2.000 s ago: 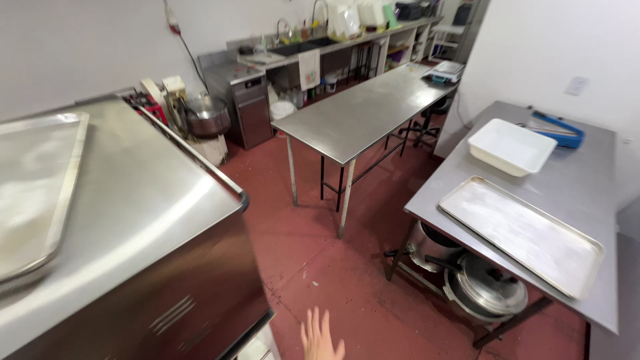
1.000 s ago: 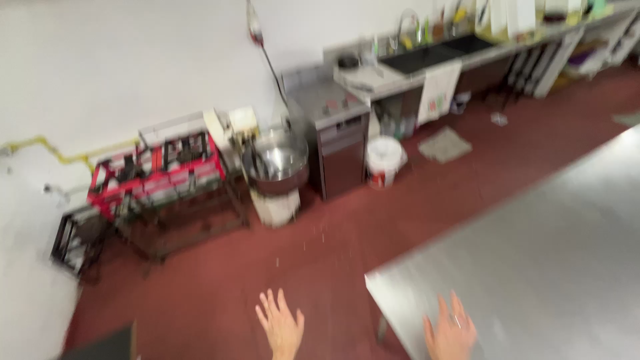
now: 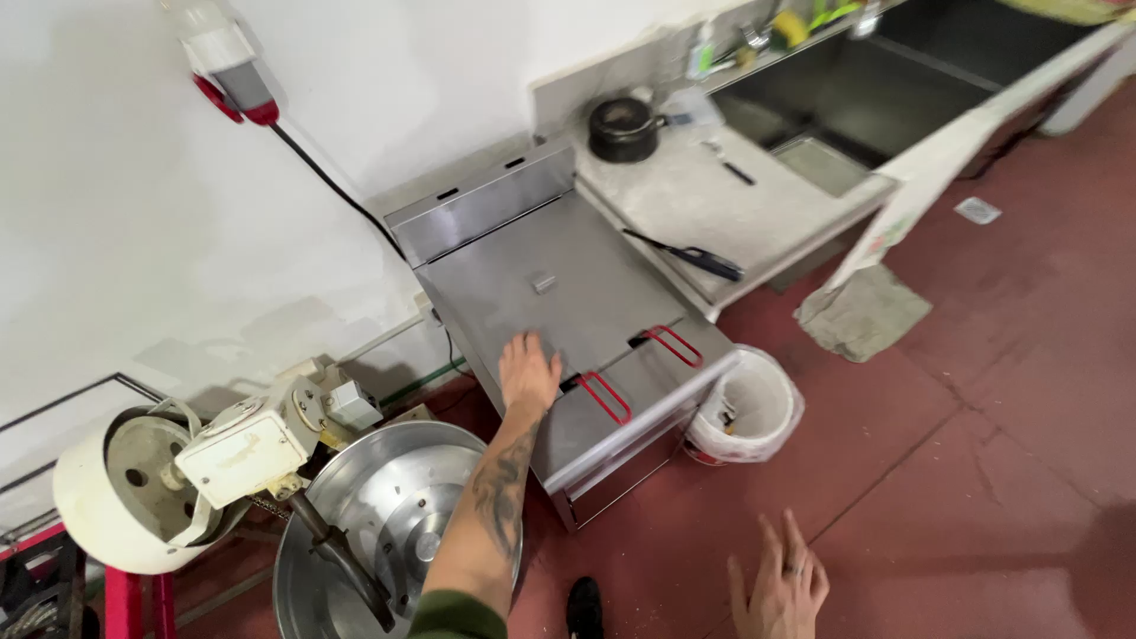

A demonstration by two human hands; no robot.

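Observation:
A floor-standing stainless steel deep fryer has its flat lid [image 3: 532,275] on, with a small metal knob [image 3: 543,282] in the middle. Two red basket handles [image 3: 603,398] stick out at its front. My left hand [image 3: 530,373] reaches over the lid's left front part, beside one red handle, fingers extended and nothing held; whether it touches the lid I cannot tell. Over the red floor, at the lower right, hangs my right hand [image 3: 783,581], fingers apart, a ring on one finger, holding nothing.
Left of the fryer stands a mixer with a large metal bowl [image 3: 390,506]. A lined white bucket [image 3: 754,404] is at the fryer's right. The counter [image 3: 701,195] bears a black pot [image 3: 623,130] and a long lighter [image 3: 688,255], beside a sink [image 3: 852,80]. A cloth [image 3: 863,312] lies on the floor.
The view has moved from the metal tables to close above the fryer. My left hand has moved from over the floor to over the fryer lid; my right was over a metal table.

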